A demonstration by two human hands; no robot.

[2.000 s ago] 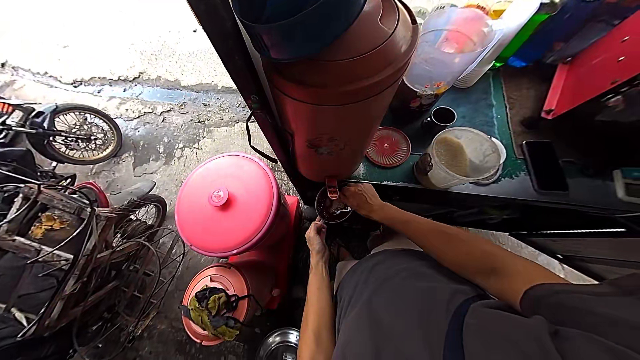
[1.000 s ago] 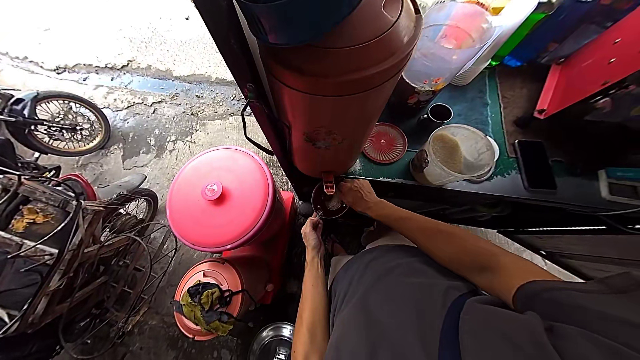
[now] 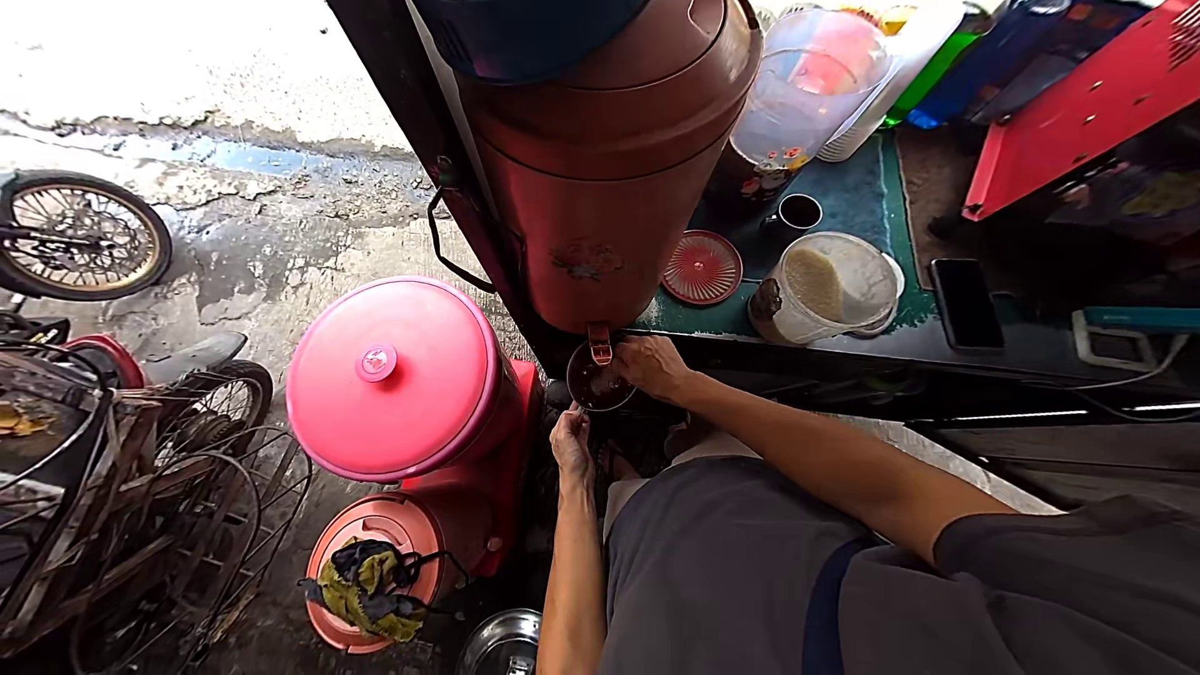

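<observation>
A round dark bowl or pan (image 3: 602, 386) is held under the orange tap (image 3: 600, 345) of a tall reddish-brown drink dispenser (image 3: 591, 216). My left hand (image 3: 572, 439) grips its lower left edge, perhaps by a handle. At its right rim, close beside the tap, is my right hand (image 3: 652, 366), fingers bent; whether they hold the rim or reach inside is hard to tell. Something pale, perhaps water, shows in the bowl. On the counter behind lie a red ribbed lid (image 3: 702, 267), a dark mug (image 3: 798, 213) and a clear plastic tub (image 3: 825, 286) with pale grainy contents.
Left of me stand a pink lidded container (image 3: 403, 412) and an orange bucket (image 3: 328, 544) with a cloth (image 3: 375, 586) on top. A metal bowl (image 3: 502, 642) is low down. A smartphone (image 3: 966, 304) lies near the counter's edge. A wheel (image 3: 84, 234) and a wooden cart (image 3: 84, 525) are farther left.
</observation>
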